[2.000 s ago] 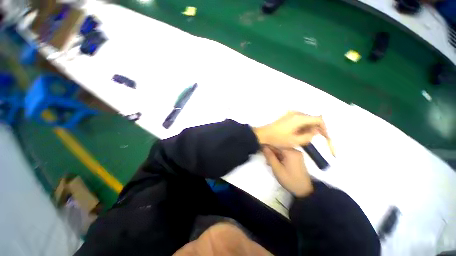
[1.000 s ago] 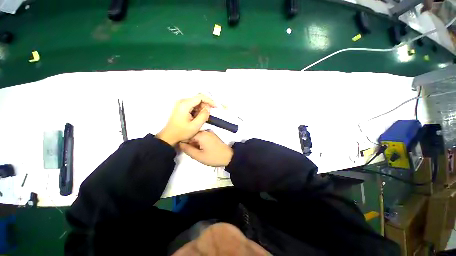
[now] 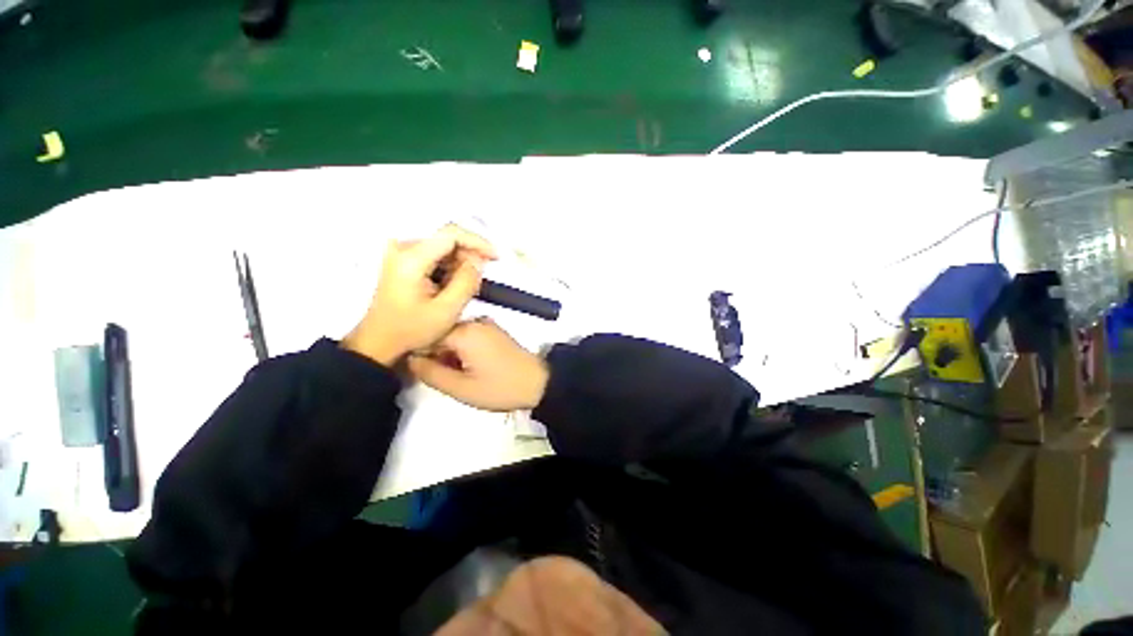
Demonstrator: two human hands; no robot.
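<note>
My left hand (image 3: 420, 296) has its fingers curled around the left end of a straight dark bar (image 3: 522, 301), which sticks out to the right over the white bench. Part of the bar is hidden by the fingers. My right hand (image 3: 487, 368) is just below, its fingers curled against my left wrist and cuff. Whether it holds anything is hidden. Dark tweezers (image 3: 251, 307) lie to the left, prongs apart. A small dark unit (image 3: 726, 328) lies alone to the right.
A long black part (image 3: 119, 416) lies beside a teal block (image 3: 80, 395) at the left. A blue soldering station (image 3: 957, 311) with a yellow front and black lead stands at the right end. Thin pale wires lie near it. Cardboard boxes (image 3: 982, 509) are below on the right.
The camera has swung from a tilted view towards the right end of the bench, bringing the soldering station into view. The hands keep much the same pose, with the bar still at my left hand.
</note>
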